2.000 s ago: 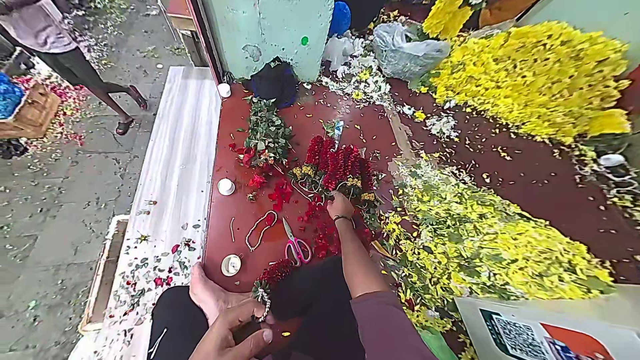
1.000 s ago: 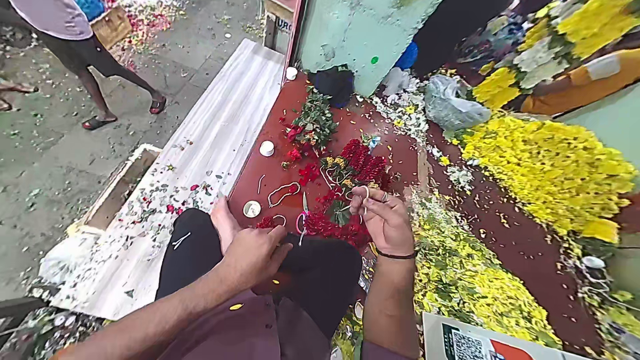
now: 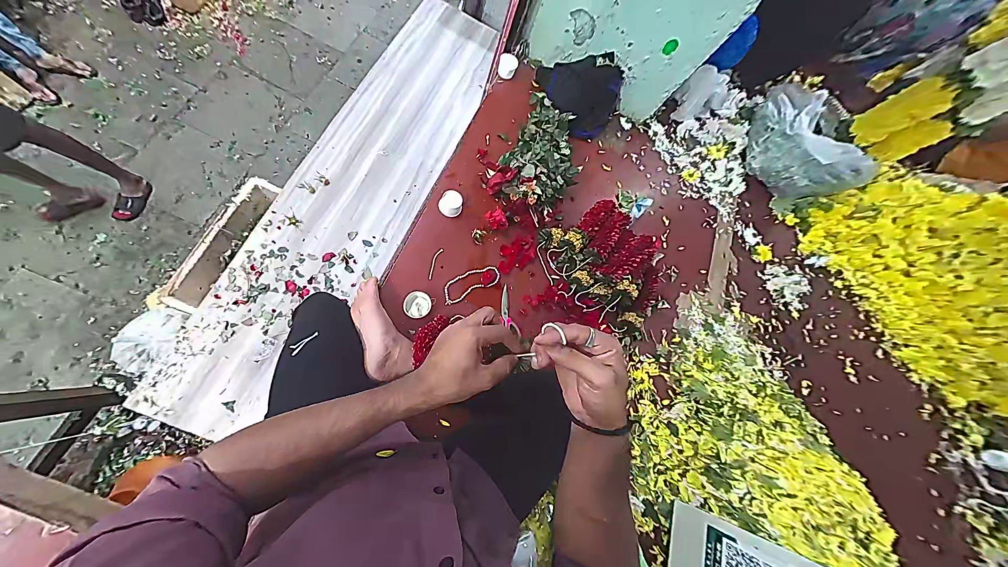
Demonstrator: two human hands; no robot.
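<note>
Above my lap, my left hand [image 3: 472, 354] and my right hand [image 3: 583, 366] almost meet, a short piece of pale cord [image 3: 526, 355] pinched between their fingertips. A white loop of the cord curls over my right fingers, beside a ring. Just beyond my left fingers are scissors [image 3: 505, 303], their handles partly hidden. Past my right hand lies a pile of red flower garlands [image 3: 618, 244] with yellow flowers and pale strings. A white beaded string [image 3: 471, 285] rests on the red surface. Part of another red garland [image 3: 429, 339] shows beside my bare foot.
Green-leaved red roses [image 3: 543, 150] lie farther off. White round containers [image 3: 450, 203] line the left edge of the red surface, near a white board [image 3: 378, 134]. Heaps of yellow flowers [image 3: 732, 425] spread at the right, below a plastic bag [image 3: 803, 146]. Other people's legs show at upper left.
My right hand has risen from the garland pile, and both hands have come together at the cord. The scissors lay more exposed two seconds ago. The view has shifted.
</note>
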